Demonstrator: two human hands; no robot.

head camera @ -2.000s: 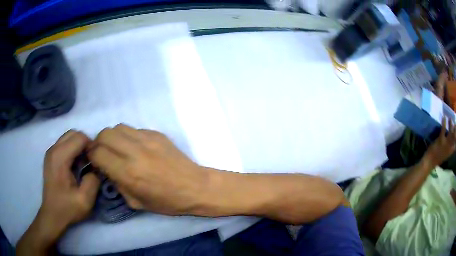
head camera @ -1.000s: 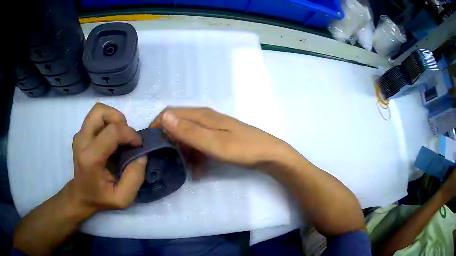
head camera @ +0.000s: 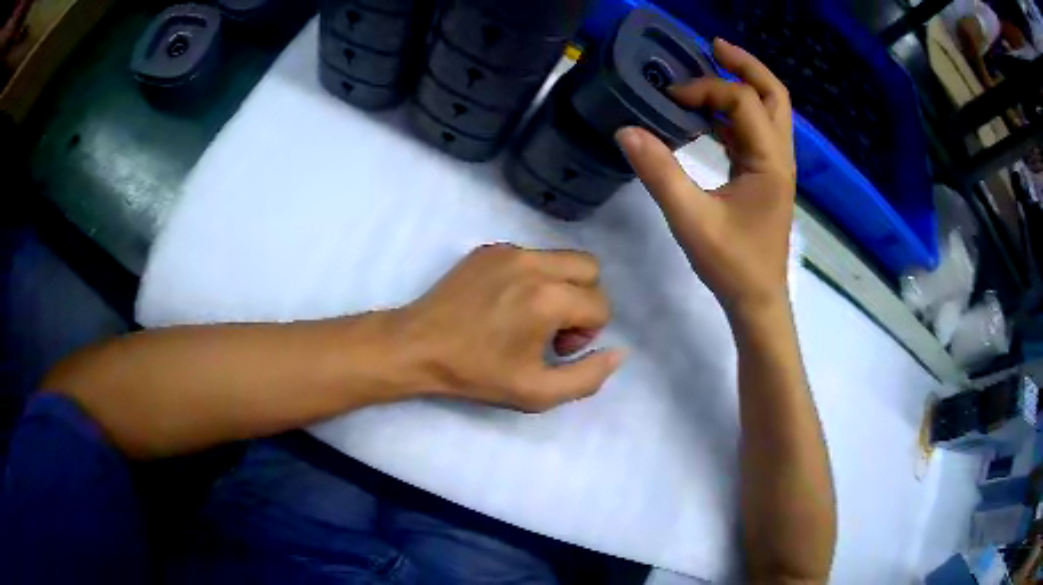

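My right hand (head camera: pixel 732 171) holds a dark grey plastic housing (head camera: pixel 623 97) between thumb and fingers, at the top of a short stack (head camera: pixel 560 171). The housing's closed face with its recess and centre hole is up, and it looks slightly tilted. My left hand (head camera: pixel 515 326) is over the white foam sheet (head camera: pixel 377 217), back of the hand up, fingers curled and thumb stretched out. Its palm side is hidden, so I cannot tell whether it holds anything.
Taller stacks of housings (head camera: pixel 469 80) stand left of the short one. A single housing (head camera: pixel 177 48) sits on the green bench top (head camera: pixel 103 149) at the far left. A blue bin (head camera: pixel 858 183) with dark parts is behind my right hand. Clear bags (head camera: pixel 949 297) and blue-white boxes (head camera: pixel 1006 469) lie at the right.
The view has swung left. The housing held open side up between my hands is gone from there. My right hand has moved to a housing on the short stack, and my left hand has curled over the sheet.
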